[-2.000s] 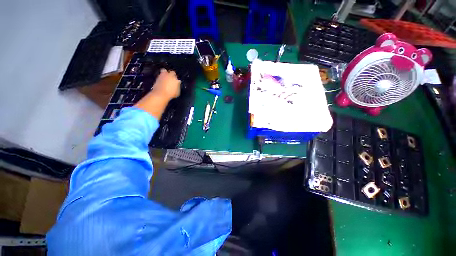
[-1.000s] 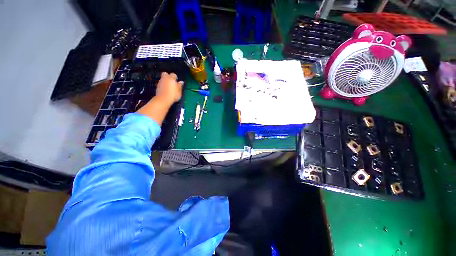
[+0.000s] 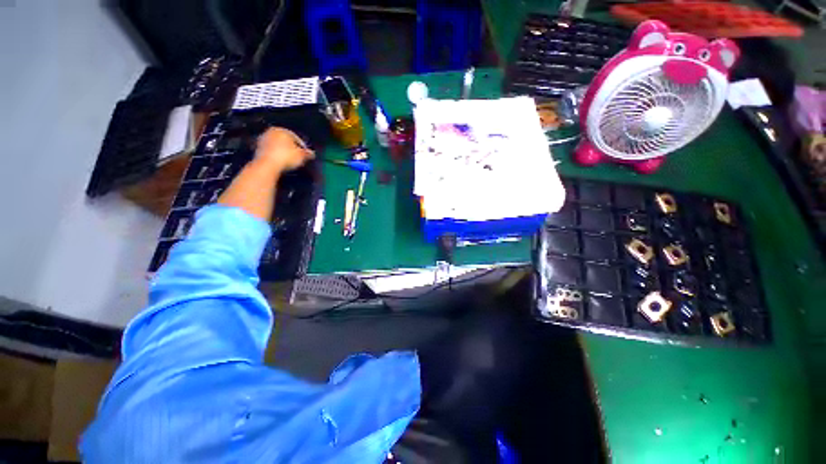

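My left hand [image 3: 283,149] is over the upper right part of a large black compartment tray [image 3: 210,172] on the side bench. Its fingers point down and to the right. Whether they hold anything is too blurred to tell. Small parts lie in the tray's left pockets; my hand and blue sleeve hide some of the others. My right hand is not in view.
Right of the tray are a blue-tipped tool [image 3: 360,166], a yellow cup [image 3: 345,125] and a paper-topped blue bin [image 3: 489,227]. Further right are a black tray with gold-framed housings [image 3: 654,306] and a pink bear-shaped fan [image 3: 658,109]. Black trays [image 3: 136,136] are stacked at far left.
The view has shifted, so the benches appear further left and higher. My left hand has stayed over the tray's upper right part, its fingers changing pose slightly.
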